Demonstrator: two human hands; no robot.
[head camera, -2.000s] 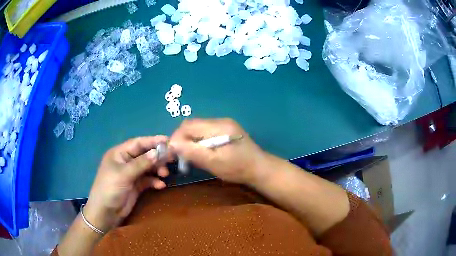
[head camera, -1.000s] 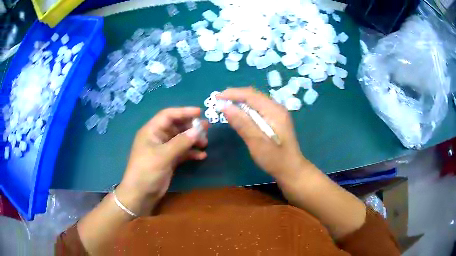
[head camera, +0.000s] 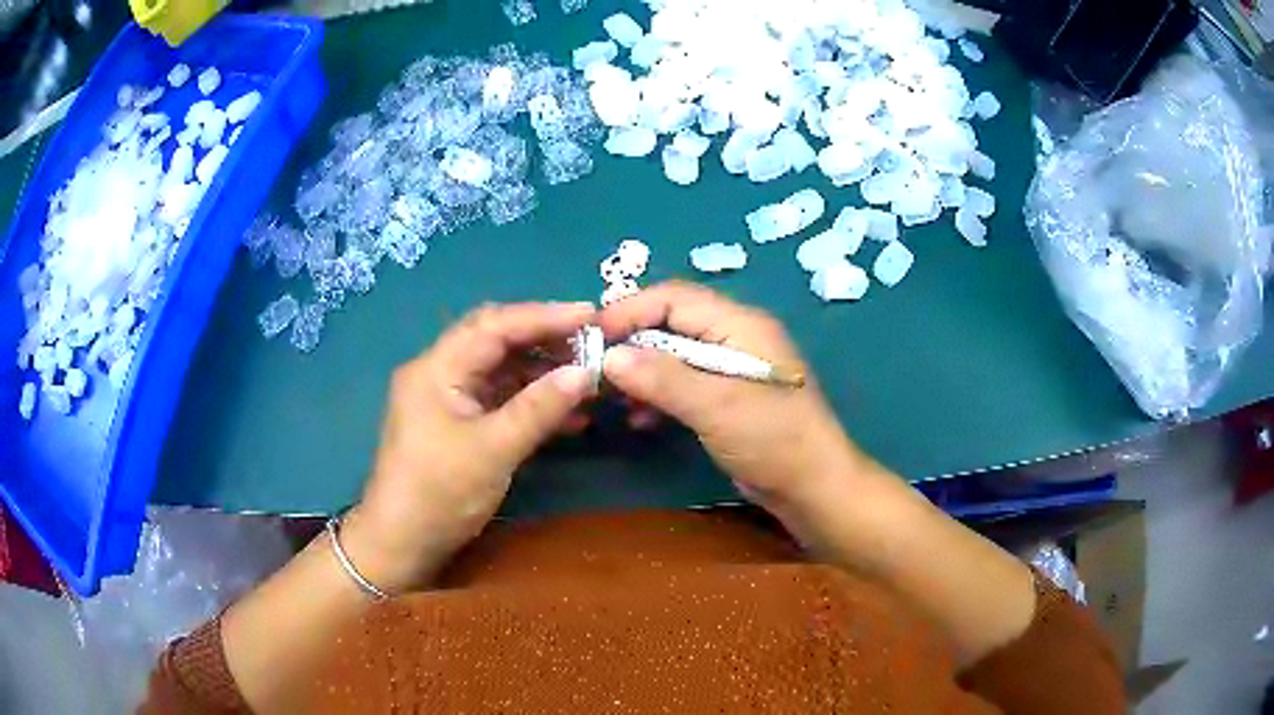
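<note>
My left hand (head camera: 468, 419) holds a small whitish housing piece (head camera: 591, 358) upright between thumb and fingertips. My right hand (head camera: 741, 384) touches the same piece with its fingertips and also holds a slim white pen-like tool (head camera: 713, 356), its brownish end pointing right. Whether the piece is one part or several together cannot be told. White perforated inserts (head camera: 625, 263) lie just beyond the fingertips, partly hidden by my right hand. Clear base shells (head camera: 405, 168) lie in a loose pile left of centre. Frosted covers (head camera: 796, 98) form a bright pile right of centre.
A blue parts bin (head camera: 126, 419) with whitish pieces stands at left, with part of a yellow bin (head camera: 179, 14) beyond it. A crumpled clear plastic bag (head camera: 1160, 252) lies at right, a dark item (head camera: 1097, 42) behind it. A cardboard box (head camera: 1114, 580) is below the bench edge.
My right hand has moved from beside the inserts back to the piece in my left hand. Fewer inserts show. Several frosted covers lie nearer the hands than before. The view has shifted.
</note>
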